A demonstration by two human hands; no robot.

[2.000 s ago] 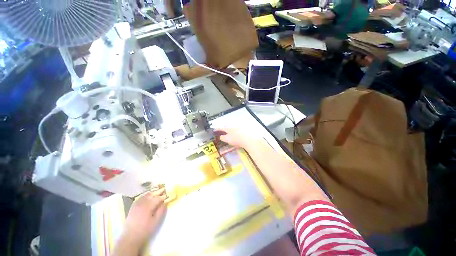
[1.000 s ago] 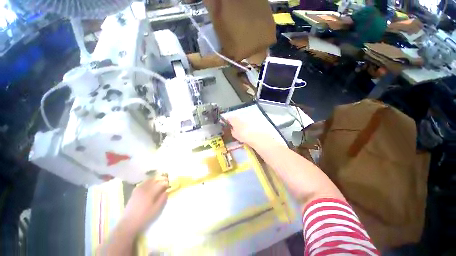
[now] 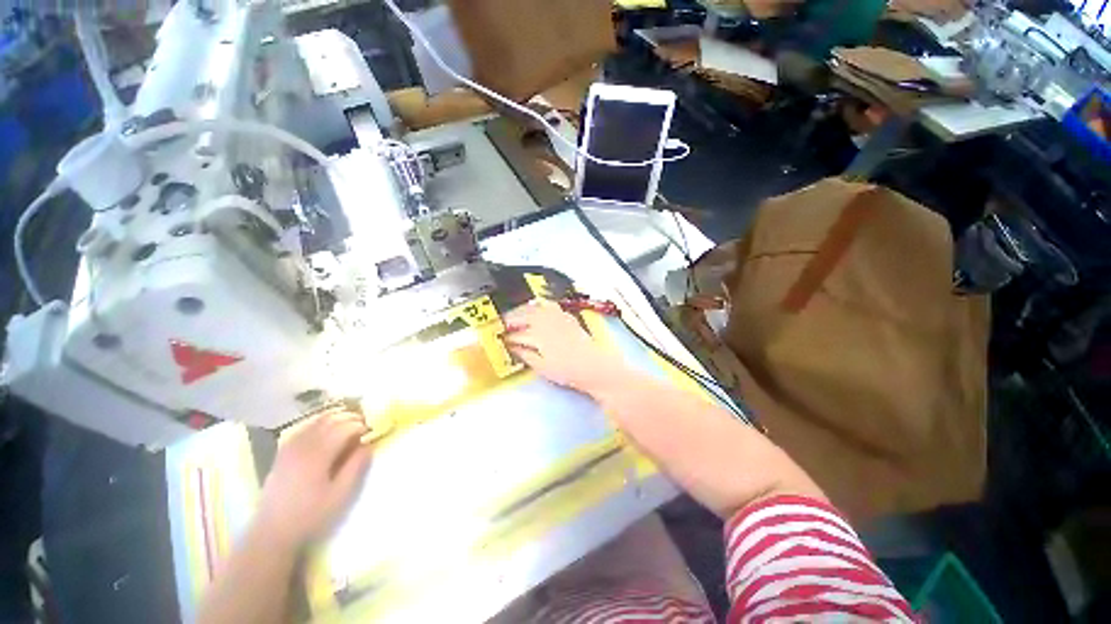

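The yellow-marked positioning template [image 3: 497, 339] lies under the white head of the pattern sewing machine [image 3: 158, 329], beside the metal presser clamp [image 3: 448, 241]. My bare left hand [image 3: 319, 457] has its fingertips curled on the template's left end. My bare right hand [image 3: 554, 344] has its fingers on the yellow bracket at the template's right end. Brown material [image 3: 439, 372] shows in the template between my hands, partly washed out by glare. A small dark and red thing [image 3: 592, 306] lies just behind my right hand; I cannot tell what it is.
Yellow tape lines [image 3: 560, 475] mark the white table sheet. A black cable [image 3: 682, 366] runs along the table's right side. A white-framed screen [image 3: 624, 144] stands behind. A large brown bag [image 3: 859, 354] is at right, with a green crate [image 3: 956, 595] at lower right.
My right hand has come back from beside the clamp onto the yellow bracket. The dark and red thing and the black cable now show beside it. My left hand stays at the template; the view has shifted.
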